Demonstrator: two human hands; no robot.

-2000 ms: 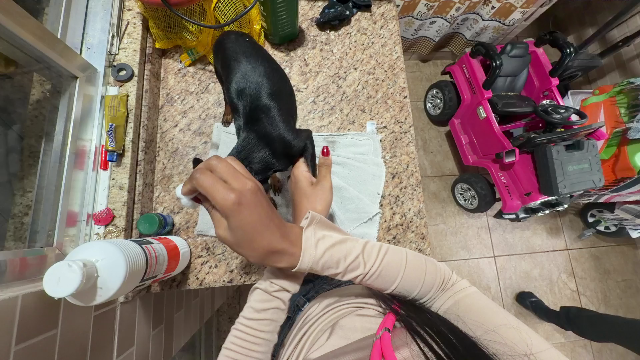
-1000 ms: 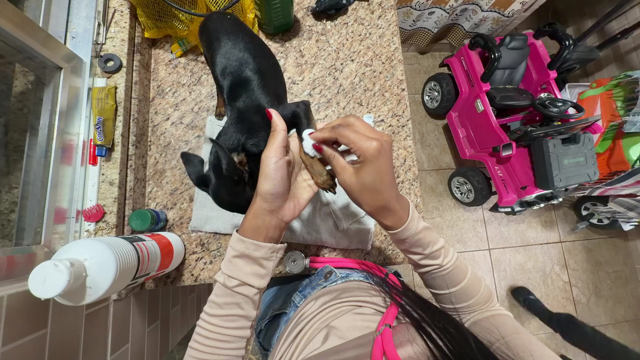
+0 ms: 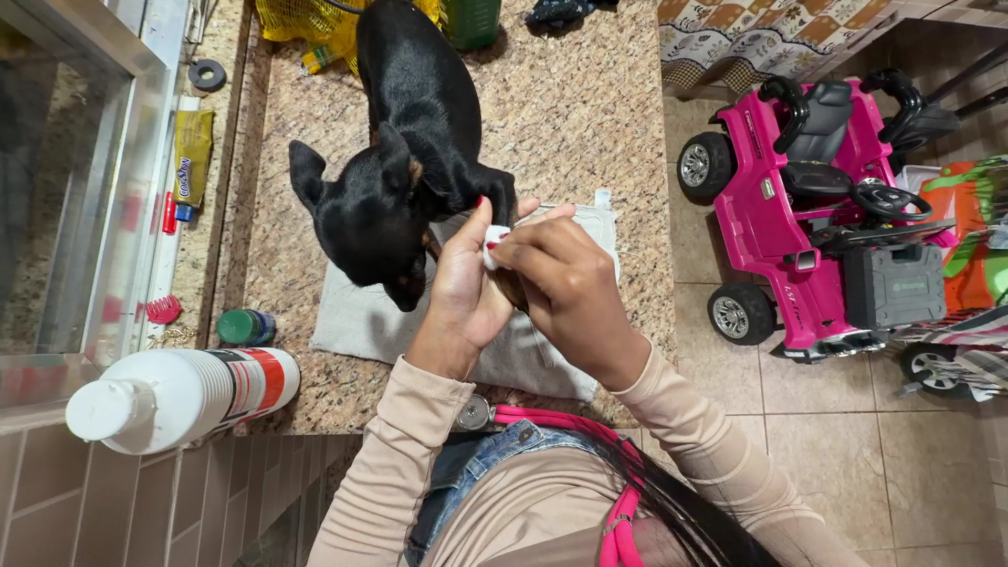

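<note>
A small black dog with tan markings (image 3: 429, 102) stands on the granite counter, its head lowered toward a pale cloth (image 3: 370, 319). My left hand (image 3: 470, 291) holds one of its front legs from the near side, thumb up along the leg. My right hand (image 3: 563, 276) pinches a small white cotton pad (image 3: 494, 246) and presses it to the same leg, over the left palm. The fingers partly cover the paw. A stethoscope with pink tubing (image 3: 543, 416) hangs at my waist, its metal chest piece at the counter edge.
At the left stand a large white bottle (image 3: 177, 398) and a small green-capped jar (image 3: 246, 326). A yellow tube (image 3: 192, 157), a red hair clip (image 3: 163, 309) and a black ring (image 3: 206, 75) lie by the window. Yellow netting (image 3: 303, 20) is behind the dog. A pink toy car (image 3: 764, 197) stands on the tiled floor.
Two seconds ago my right hand was near the leg while the other hand reached left with something white. The dog's head, hidden then, now shows and hangs lower over the cloth than one second ago.
</note>
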